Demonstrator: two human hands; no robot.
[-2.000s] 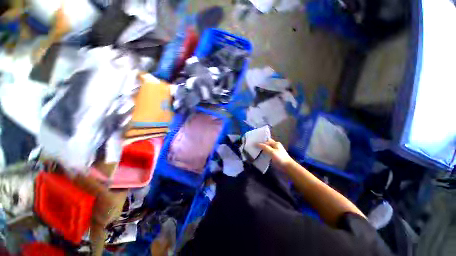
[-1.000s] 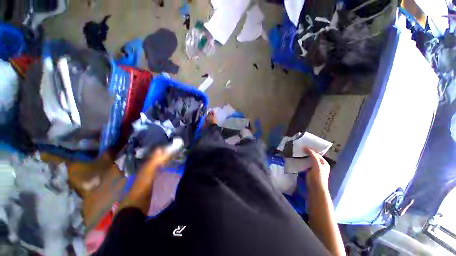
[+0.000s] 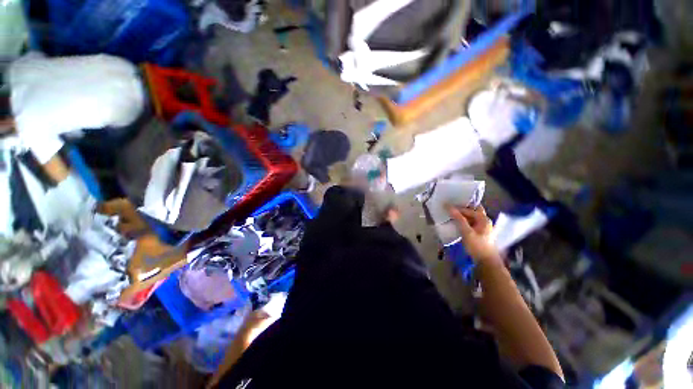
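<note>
My right hand (image 3: pixel 473 222) is raised at the right of centre and grips a small bundle of white and grey cut panels (image 3: pixel 448 203). The fingers close on the bundle's right side. My left hand (image 3: pixel 254 323) is low at the left, partly hidden beside my dark clothing and blurred. A small white piece (image 3: pixel 273 305) shows at its fingers; how it is gripped is not clear.
Blue crates (image 3: pixel 171 308) with grey and white scraps stand at my left, beside a red-rimmed crate (image 3: pixel 277 171) with cut pieces. Red bins (image 3: pixel 45 308) are far left. White sheets (image 3: pixel 437 156) and dark scraps lie on the floor ahead. A blue-and-orange edge (image 3: pixel 456 68) is ahead.
The view has turned and moved along the floor; the white table at the right has mostly left the picture. My right hand still holds the bundle. My left hand is lower in the picture.
</note>
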